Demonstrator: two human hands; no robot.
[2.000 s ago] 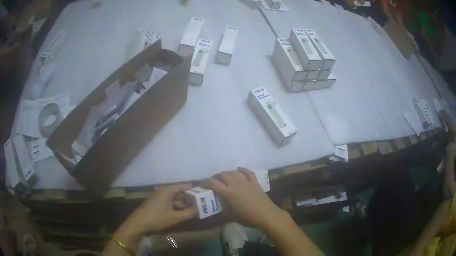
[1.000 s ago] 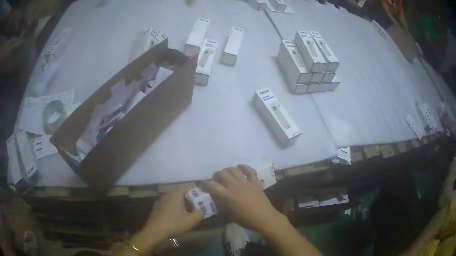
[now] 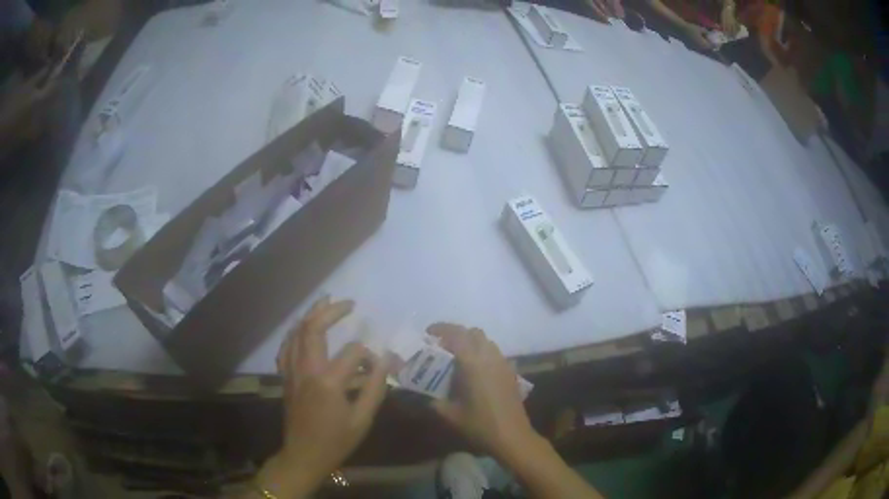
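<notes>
A white retail box point(image 3: 427, 372) with dark print is at the near table edge, its printed end towards me. My right hand point(image 3: 480, 388) grips it from the right. My left hand point(image 3: 334, 378) is beside its left end, fingers curled and spread, near a pale, blurred flap or wrap. I cannot tell whether the left fingers hold anything. The box's far part is hidden by my right hand; a small white piece shows right of that hand.
A brown open box point(image 3: 283, 268) full of white papers stands at left. A tape roll point(image 3: 119, 236) lies on sheets beyond it. One retail box point(image 3: 547, 251) lies mid-table; a stepped stack point(image 3: 611, 146) stands behind. Other people's hands point(image 3: 726, 21) show at the far edge.
My left hand has moved up and away from the box, with its fingers opened out. The box has tilted and a pale flap or wrap shows at its left end. The view has shifted slightly.
</notes>
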